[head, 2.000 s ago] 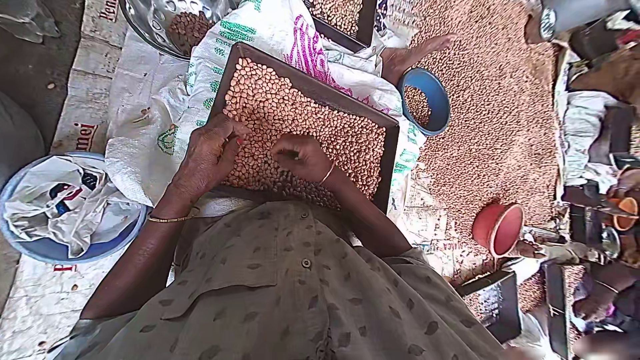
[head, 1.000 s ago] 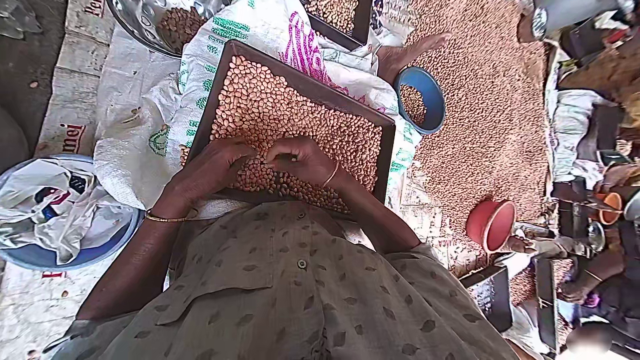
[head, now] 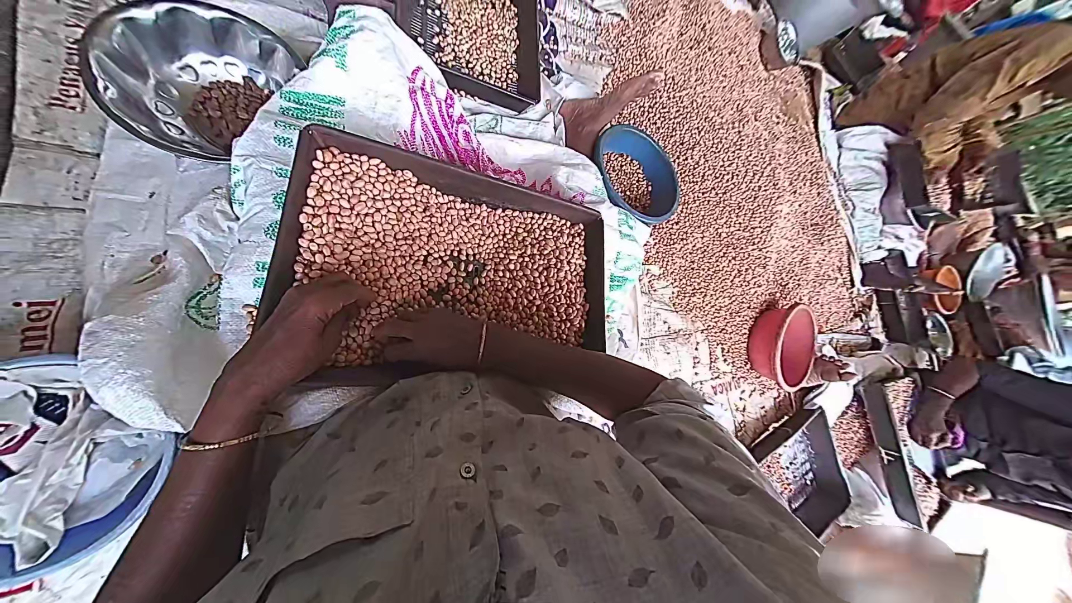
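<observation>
A dark rectangular tray (head: 444, 180) filled with shelled peanuts (head: 377, 201) lies before me on white woven sacks (head: 494, 155). My left hand (head: 310, 322), a gold-coloured bangle on its wrist, rests at the tray's near left corner, fingers bent over the nuts. To its right, my right hand (head: 435, 337) lies low on the peanuts near the tray's front edge, with a thin band at the wrist. Whether any nut is between the fingers of either hand cannot be seen.
A steel bowl (head: 138, 63) holds brown pieces. A blue bowl (head: 670, 197) with nuts and a red bowl (head: 762, 347) stand beside spread nuts (head: 729, 142). Another tray (head: 526, 50) is beyond. A blue tub (head: 151, 494) holds plastic sacks. Co-workers' hands (head: 934, 410) are at right.
Both hands, held close together over the nuts before, now lie lower in the tray. My right hand has moved down and left onto the peanuts.
</observation>
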